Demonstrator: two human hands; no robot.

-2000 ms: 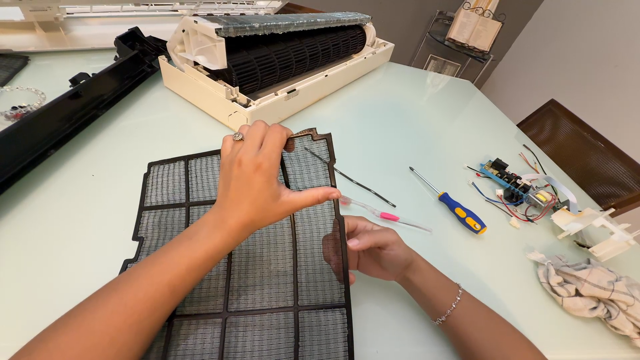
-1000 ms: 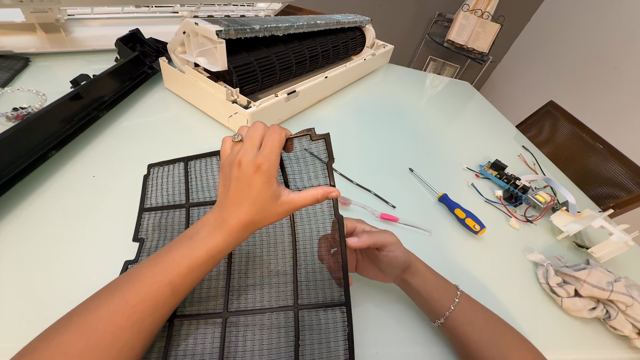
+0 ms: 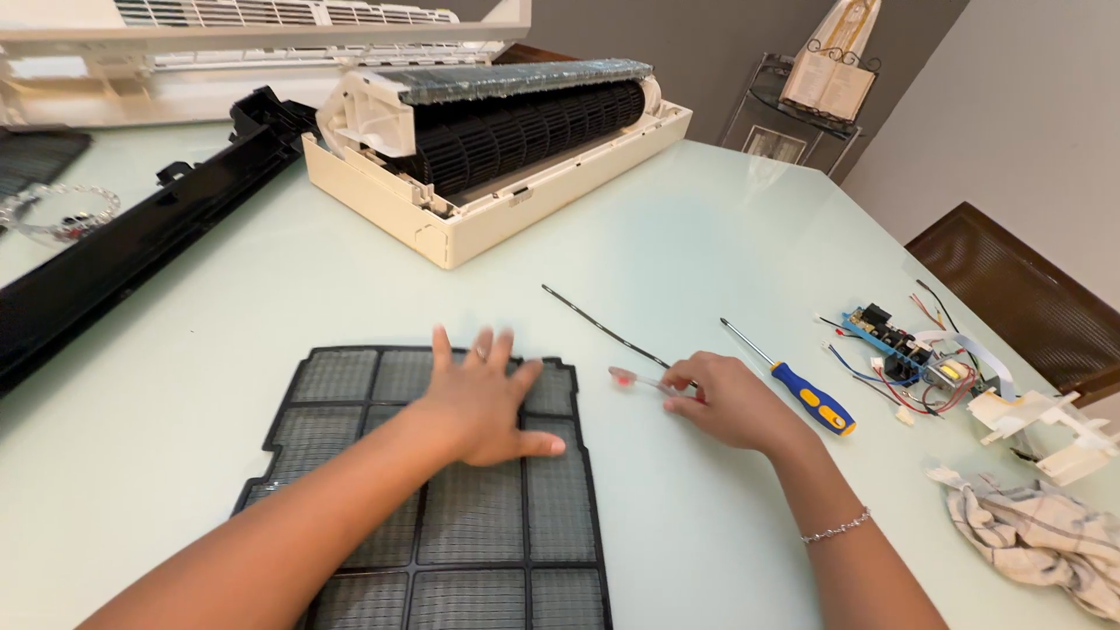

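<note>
A black-framed mesh air filter (image 3: 472, 516) lies flat on the pale glass table. Spread over its upper part is my left hand (image 3: 486, 407), fingers apart, holding nothing. Right of the filter, my right hand (image 3: 722, 398) has its thumb and fingertips closed on a toothbrush (image 3: 634, 378) with a clear and pink handle, low over the table. A thin dark rod (image 3: 604, 326) runs diagonally to the fingers of that hand; whether they touch it I cannot tell. Beyond the hand rests a blue and yellow screwdriver (image 3: 809, 395).
An air conditioner's base with a black blower wheel (image 3: 534, 131) stands at the back. A long black plastic part (image 3: 149, 219) lies left, near a beaded bracelet (image 3: 96, 197). At right are a wired circuit board (image 3: 892, 341), a white plastic bracket (image 3: 1041, 424) and a crumpled cloth (image 3: 1032, 534).
The filter was raised and gripped by both hands; now it lies flat. My left hand has opened on it. My right hand has left the filter and taken hold of the toothbrush.
</note>
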